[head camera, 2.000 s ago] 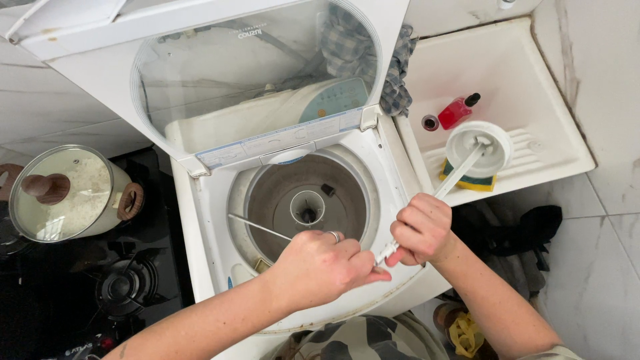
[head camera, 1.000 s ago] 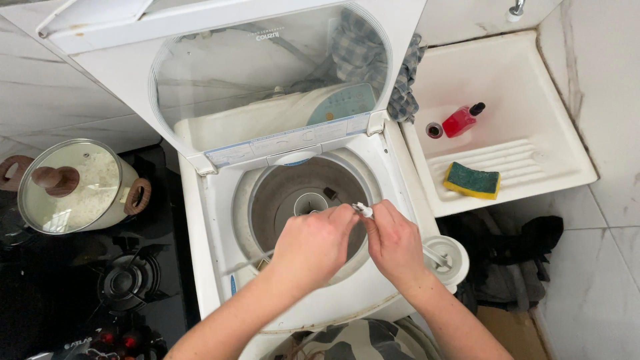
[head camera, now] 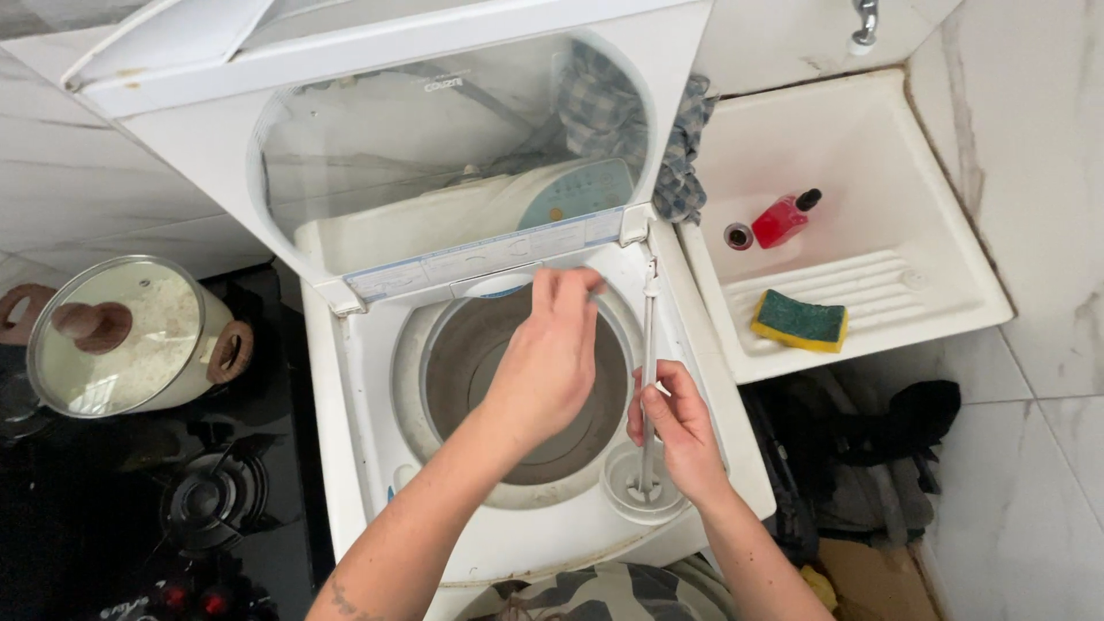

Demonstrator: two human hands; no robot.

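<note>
My right hand (head camera: 677,427) grips a thin, pale rod (head camera: 651,336) above the right side of an open top-loading washing machine (head camera: 509,548). At the rod's near end is a round white plastic cup-like part (head camera: 647,487), and at its far end sits a small white fitting (head camera: 651,280). My left hand (head camera: 556,345) is over the machine's metal drum (head camera: 461,371), apart from the rod, its fingers bent and close together. Its fingertips are blurred, so whether they hold anything cannot be told. The raised lid (head camera: 379,172) with a clear window stands behind.
Right of the machine is a white utility sink (head camera: 940,285) with a red bottle (head camera: 780,222) and a green-yellow sponge (head camera: 798,321). A checkered cloth (head camera: 681,164) hangs between them. On the left, a glass-lidded pot (head camera: 121,345) stands on a black gas cooktop (head camera: 207,492).
My hands have moved apart. The rod, earlier slanting across between both hands, now points away from me in my right hand. The cup-like part has moved from over the sink to the machine's right front.
</note>
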